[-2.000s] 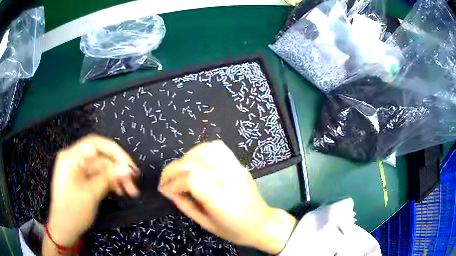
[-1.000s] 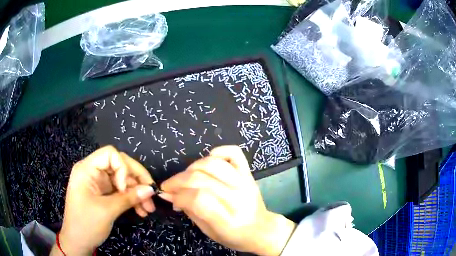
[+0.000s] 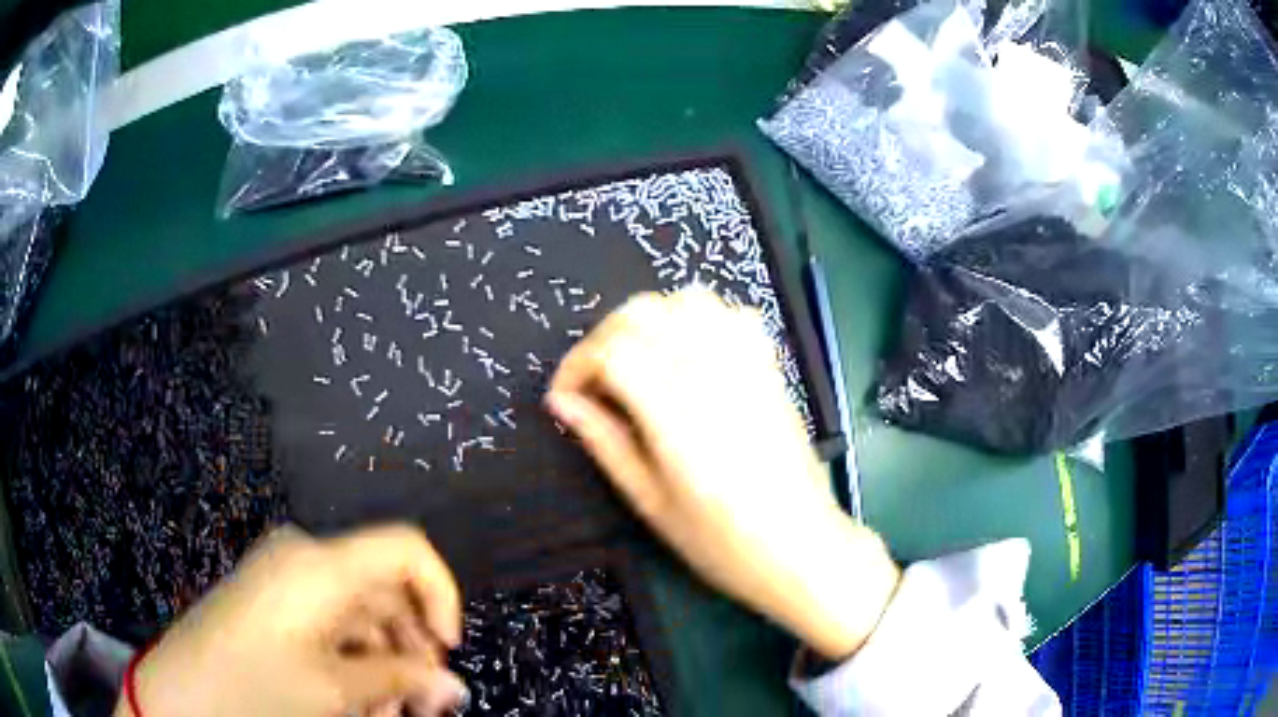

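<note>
A long black parts tray [image 3: 421,525] lies slanted across the bench. Small silvery metal pins [image 3: 449,329] are scattered in its middle and heaped at its right end. Tiny black parts [image 3: 133,448] are massed at its left end. My right hand [image 3: 687,413] is over the tray right of the scattered pins, fingers bunched; whether it holds a pin cannot be seen. My left hand [image 3: 330,630] is blurred, low at the left, fingers curled, over the edge of a dark pile of flecked pieces [image 3: 547,644]. What it holds cannot be seen.
A clear bag of pins [image 3: 883,161] and a bag of dark parts [image 3: 981,350] lie right. A pen [image 3: 827,329] lies along the tray's right end. A crumpled bag [image 3: 344,119] is upper left, another [image 3: 56,112] at the left edge. A blue crate [image 3: 1205,630] is lower right.
My hands were together around a small dark piece a second ago and are now apart. My right hand has moved up and right over the tray; my left has moved down.
</note>
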